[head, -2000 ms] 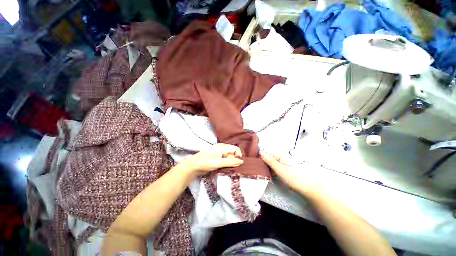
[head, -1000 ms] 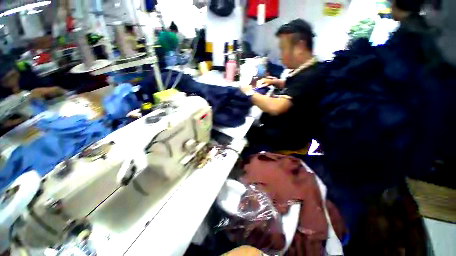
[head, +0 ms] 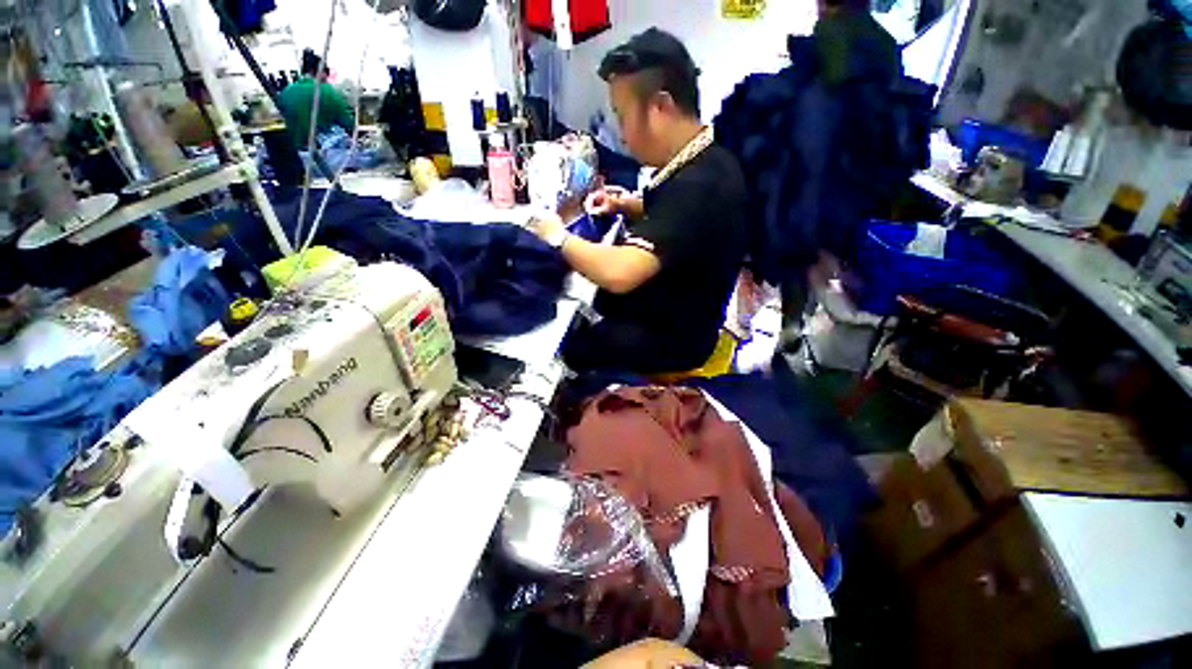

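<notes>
My left hand is out of the picture. Only a bit of bare skin [head: 643, 653] shows at the bottom edge, likely my right arm; my right hand itself cannot be seen. Nearest in front, a pile of rust-brown lining pieces [head: 660, 451] with white strips lies to the right of the machine table. A clear plastic bag [head: 588, 529] lies against its left side. The cream-white sewing machine [head: 301, 418] stands on the white table [head: 392, 595] at left, with a white band [head: 216, 471] on its arm.
A person [head: 680, 222] in black sits beyond, handling navy cloth [head: 458, 268] at another machine. Blue fabric [head: 177, 307] lies behind my machine. Cardboard boxes [head: 935, 523], a white board [head: 1118, 562] and a blue crate [head: 935, 268] are at right. Dark garments [head: 837, 131] hang behind.
The view has swung right, away from the tweed and lining under my hands, to the machine's far end and the lining pile. Both hands have left the picture.
</notes>
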